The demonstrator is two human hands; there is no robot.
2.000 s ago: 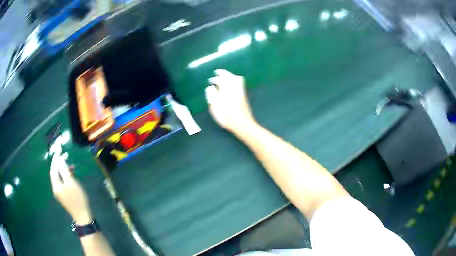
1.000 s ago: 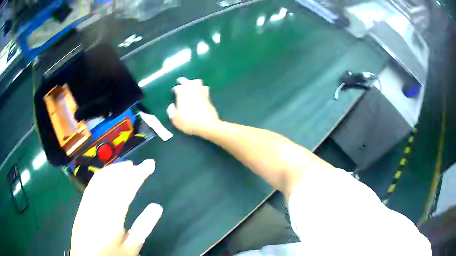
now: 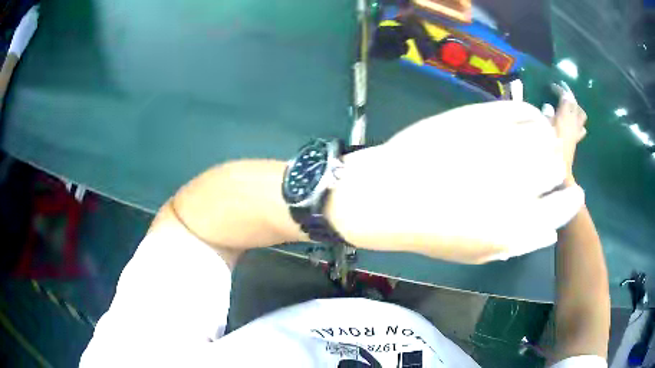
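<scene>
The blue machine is at the top right, cut off by the upper edge, with a red push button between yellow arrows. Part of its orange fixture shows above. My left hand, overexposed, reaches across in front of the machine, wearing a wristwatch. Its fingers look curled, but I cannot tell whether it holds anything. My right hand is beyond it, beside the machine's right front corner and a white tag. It is small and partly hidden, so its grip is unclear.
A taped cable bundle runs from the machine towards the near edge of the green surface. Another person's whitish-tipped hand shows at the top left. A red stool is below on the left. Dark cables lie at the far right.
The view has swung left, so the machine now appears at the upper right. My left arm now stretches rightwards across the view, its hand overlapping the right forearm. The phone frame seen at far left is out of view.
</scene>
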